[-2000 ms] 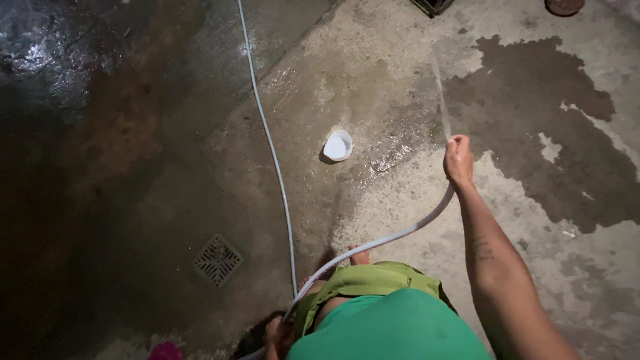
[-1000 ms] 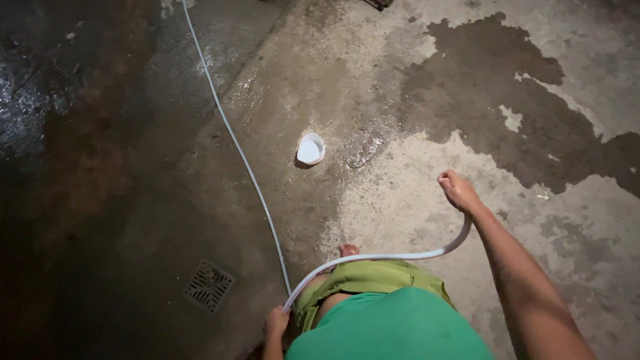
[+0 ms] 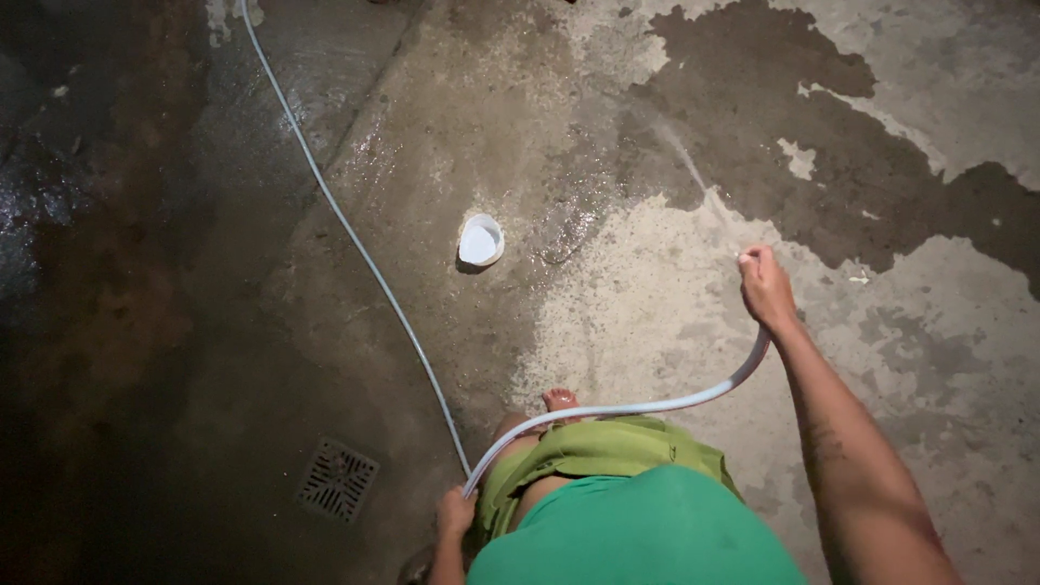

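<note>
My right hand is closed around the end of a light blue-grey water hose, out over the floor at the right. A thin stream of water leaves it toward the upper left and lands on the concrete. The hose curves back across my green shorts to my left hand, which grips it at my left hip. From there a length of hose runs up to the top left edge. A small white plastic tub with something pale inside stands on the wet floor between the hose and the stream.
A square floor drain grate lies at the lower left in dark, wet concrete. On the right the concrete floor is pale and partly dry, with a large dark wet patch above. My bare foot shows beyond the shorts.
Water came straight up from my right hand two seconds ago; it now sprays toward the upper left. My left hand keeps its hold on the hose. The view has shifted somewhat.
</note>
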